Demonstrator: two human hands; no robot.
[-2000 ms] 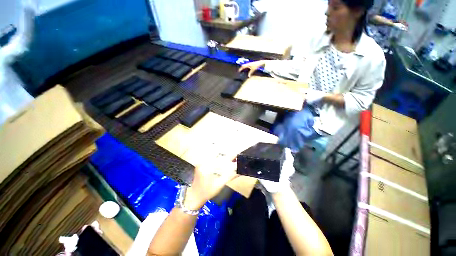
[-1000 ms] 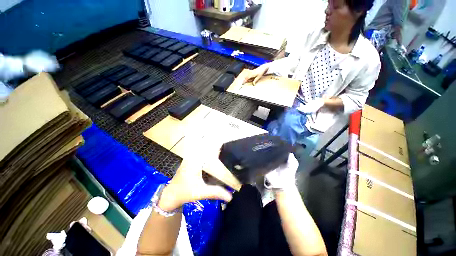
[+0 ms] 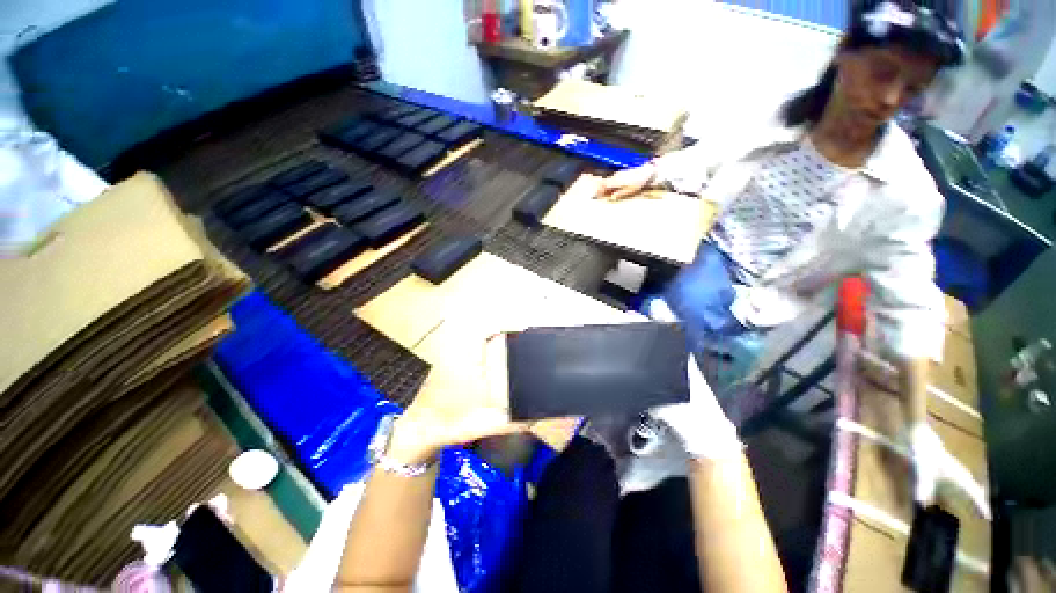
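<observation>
A black housing [image 3: 598,371] is held up in front of me, its broad plain face towards me. My left hand [image 3: 463,400], bare with a bracelet, grips its left end. My right hand [image 3: 701,411], in a white glove, holds its right end. Below and beyond it lies a pale cardboard sheet [image 3: 510,290] on the mesh conveyor belt, with one black housing [image 3: 447,258] at its far left edge.
Rows of housings [image 3: 336,220] lie on cardboard across the belt [image 3: 481,214]. A cardboard stack [image 3: 104,313] stands at left beside blue sheeting [image 3: 307,382]. A person [image 3: 811,197] sits opposite, one gloved hand over another housing [image 3: 930,549] on the bench [image 3: 967,463] at right.
The housing between my hands has turned to show a broad face, and my left hand has closed on its left end. The person opposite has leaned and reached one arm to the bench.
</observation>
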